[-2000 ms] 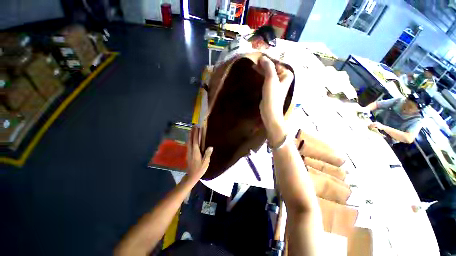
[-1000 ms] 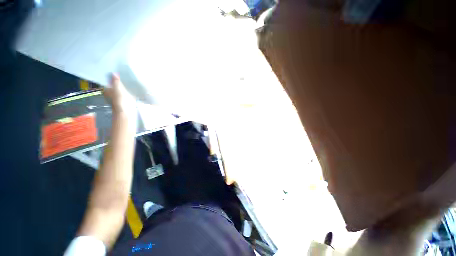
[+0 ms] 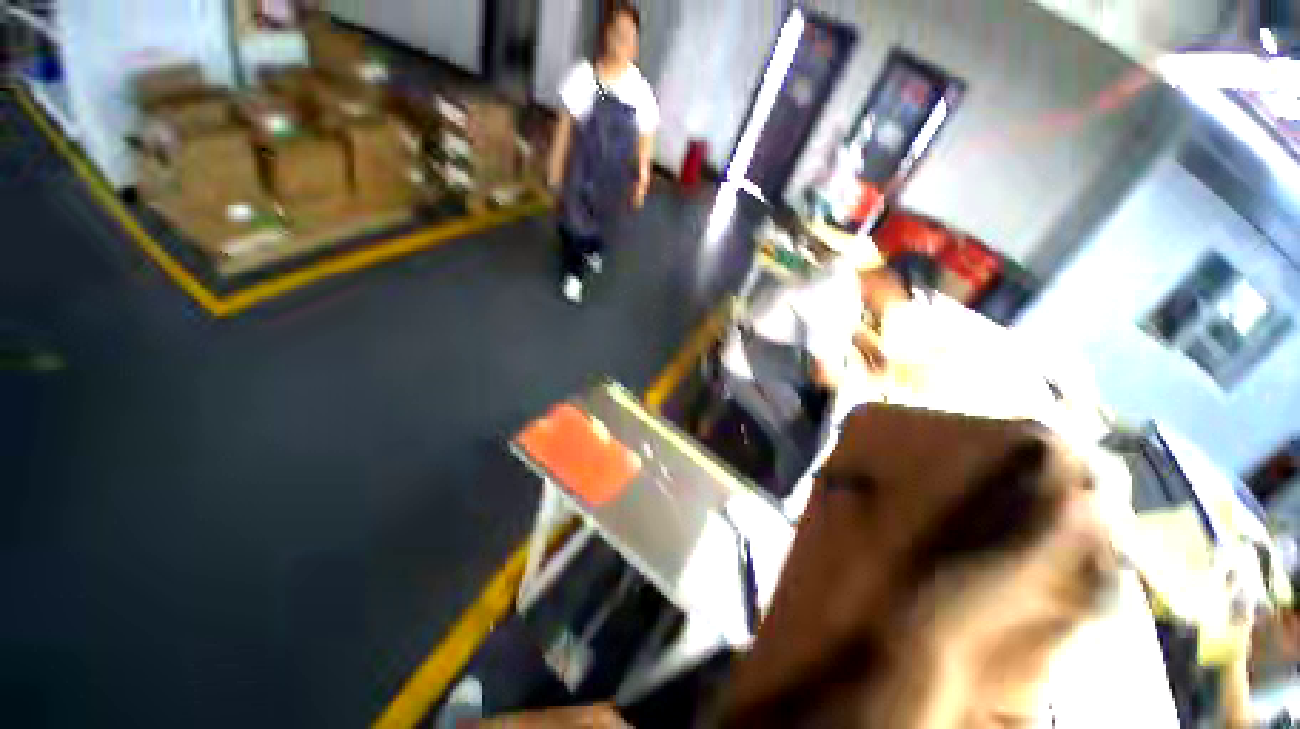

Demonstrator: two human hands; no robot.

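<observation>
A brown panel (image 3: 870,527) is held up at the lower right, close to the camera and blurred. My right hand (image 3: 1012,627) is blurred against it and appears to grip it; its fingertips are unclear. My left hand (image 3: 556,718) shows only as a sliver at the bottom edge, mostly cut off, so its grip is hidden. The grey work board (image 3: 663,491) stands left of the panel. A red-orange pad (image 3: 578,453) lies on its left end. A white sheet (image 3: 717,577) lies at its near right end, with a thin dark stick (image 3: 747,567) there.
A person in an apron (image 3: 605,150) stands on the floor beyond the board. Another person (image 3: 806,321) sits at the long white table (image 3: 1119,669). Stacked cartons (image 3: 307,157) stand far left behind a yellow floor line (image 3: 385,261). A hand or arm shows at far right.
The view has swung up and left. The brown panel now appears lower and nearer the middle. My left hand has left the board area for the bottom edge. The standing person has come into view.
</observation>
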